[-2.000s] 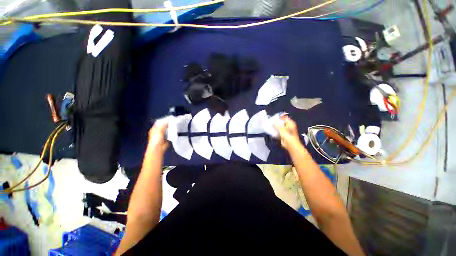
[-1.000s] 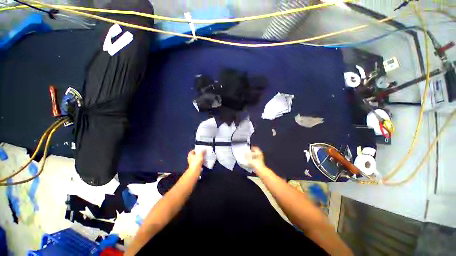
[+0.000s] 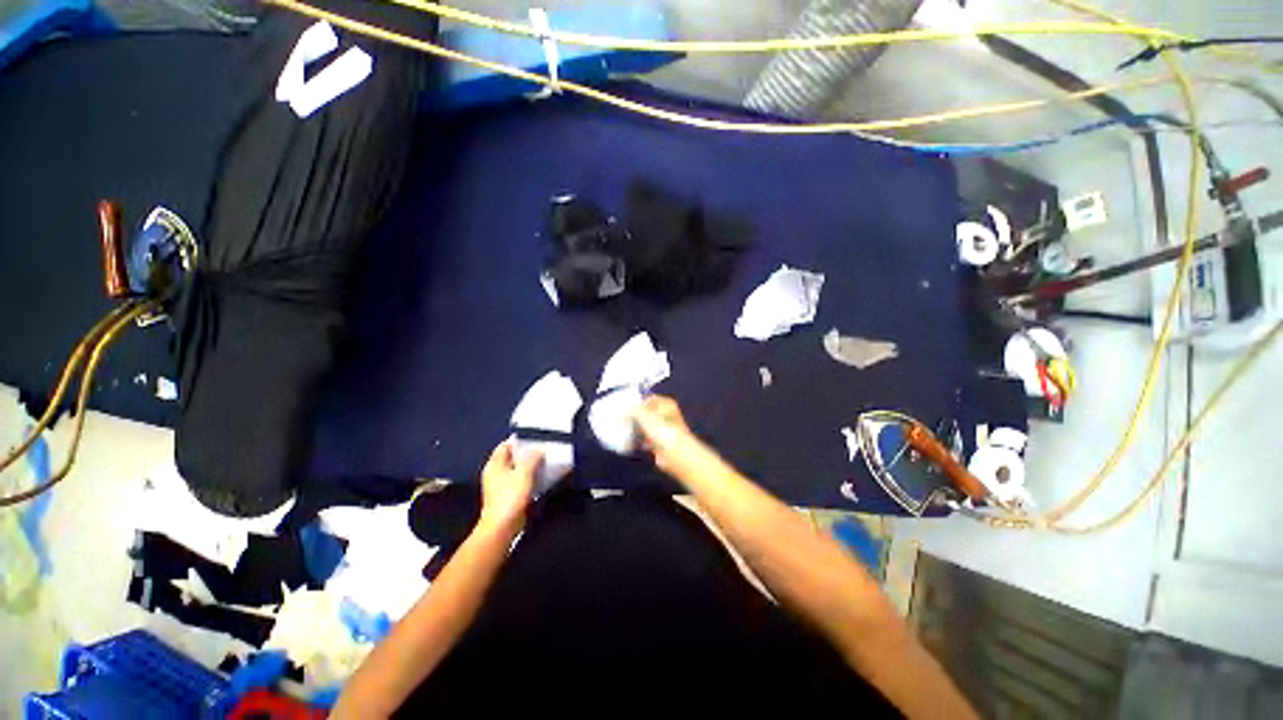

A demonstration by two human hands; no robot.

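My left hand (image 3: pixel 508 478) holds the lower end of a white curved piece (image 3: pixel 549 407) with a narrow dark band across it, near the table's front edge. My right hand (image 3: pixel 657 423) holds more white curved pieces (image 3: pixel 632 367), also crossed by a dark band, just to the right. A dark gap lies between the two groups. How many pieces are in each hand I cannot tell. A heap of black pieces (image 3: pixel 684 242) lies behind them, with grey-white folded pieces (image 3: pixel 584 277) at its left.
A steam iron (image 3: pixel 927 457) stands at the right, a second iron (image 3: pixel 161 258) at far left beside the black padded board (image 3: pixel 262 338). A white stack (image 3: pixel 780 303) and a pale scrap (image 3: pixel 860 348) lie right of the heap. Yellow hoses (image 3: pixel 704 124) cross overhead.
The row of white pieces spread between my hands has been gathered together, then parted into two groups. My hands have come closer to each other. The view has shifted slightly.
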